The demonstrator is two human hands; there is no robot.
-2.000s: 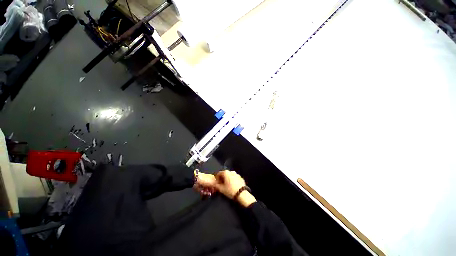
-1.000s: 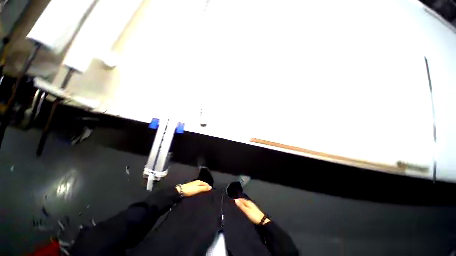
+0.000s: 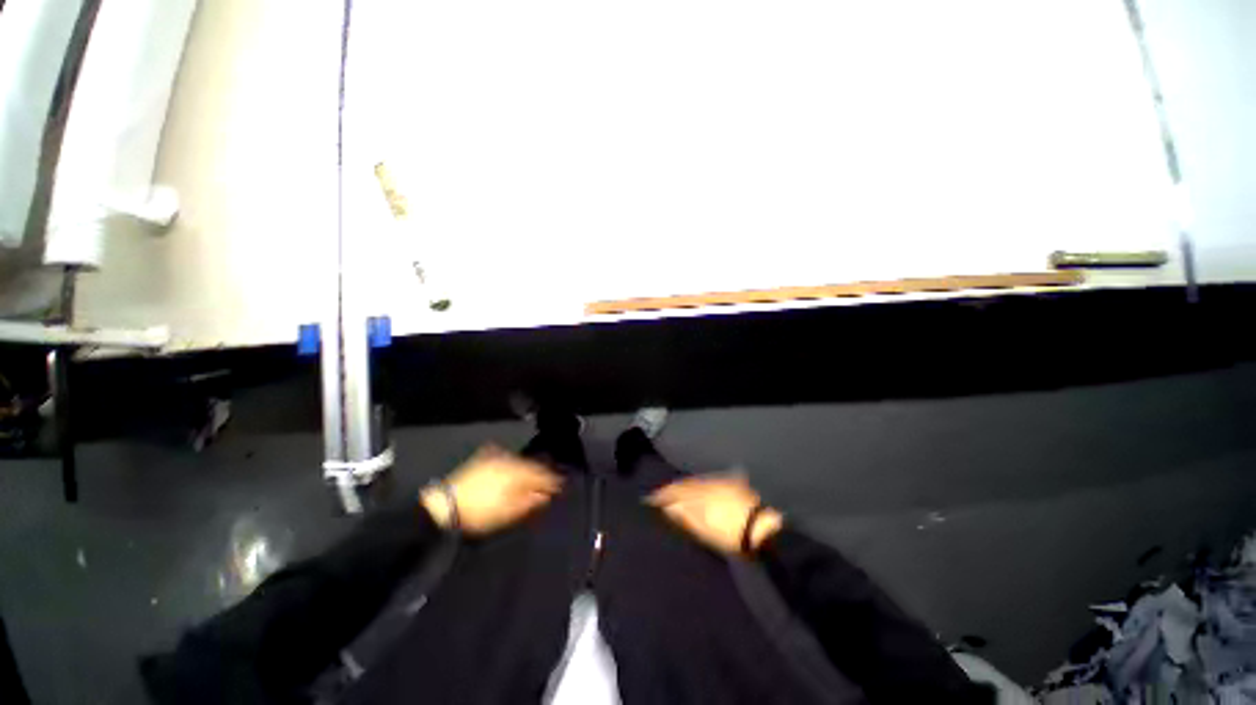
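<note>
My left hand (image 3: 499, 492) and my right hand (image 3: 714, 511) are in front of my body at the two sides of my black jacket (image 3: 537, 606). Both are blurred, with bracelets at the wrists. Their fingertips touch or lie close to the jacket front; whether they grip its cloth cannot be told. The jacket's zip edge shows between them, with a pale patch below. Beyond my hands is the table's white underlay paper (image 3: 744, 152). A brown wooden strip (image 3: 827, 291) lies along its near edge.
A long rail (image 3: 342, 248) with blue end pieces crosses the table at left. Mottled cloth weights (image 3: 1107, 259) lie near the edge and at left. A thin dark strip (image 3: 1168, 152) is at right. White rolls (image 3: 103, 152) stand far left. Grey offcuts (image 3: 1171, 634) heap on the floor.
My hands were together, then parted, and are now wider apart and blurred at the jacket front. The view has turned, so the table edge now runs nearly level across it.
</note>
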